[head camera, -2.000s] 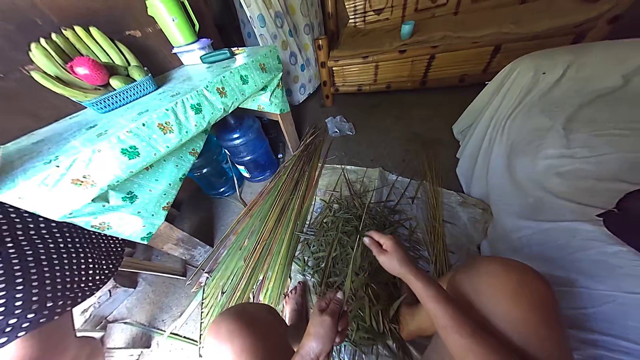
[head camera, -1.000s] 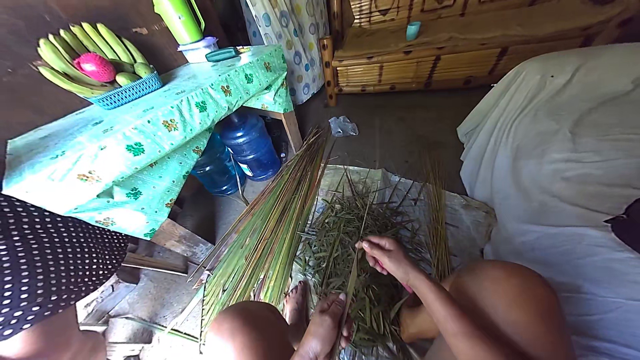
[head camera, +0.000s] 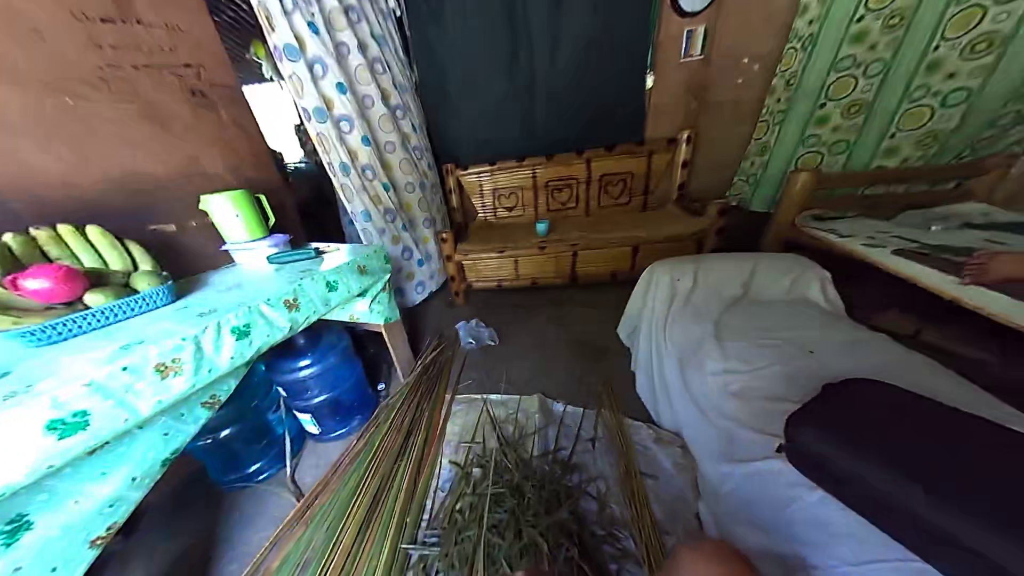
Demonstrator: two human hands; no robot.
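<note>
Neither of my hands can be made out in the head view; only a knee shows at the bottom edge, and a sliver of skin beside the leaf pile is too small to identify. A bundle of long green and brown palm leaf strips (head camera: 372,472) lies on the left. To its right, a heap of short leaf shreds (head camera: 520,512) covers part of a pale sheet (head camera: 668,456). A thin bundle of bare brown leaf ribs (head camera: 632,480) rests along the right side of the heap.
At left, a cloth-covered table (head camera: 264,308) holds a blue basket (head camera: 104,314) of bananas and a green pitcher (head camera: 238,216). Blue water jugs (head camera: 320,384) stand beneath. A bamboo bench (head camera: 576,256) is ahead; a white-draped piece of furniture (head camera: 720,328) is right. A person's foot (head camera: 992,268) shows far right.
The view has tilted up strongly, bringing in the bench back and bed. Both my hands, seen earlier holding a leaf strip over the heap, have dropped out of clear sight.
</note>
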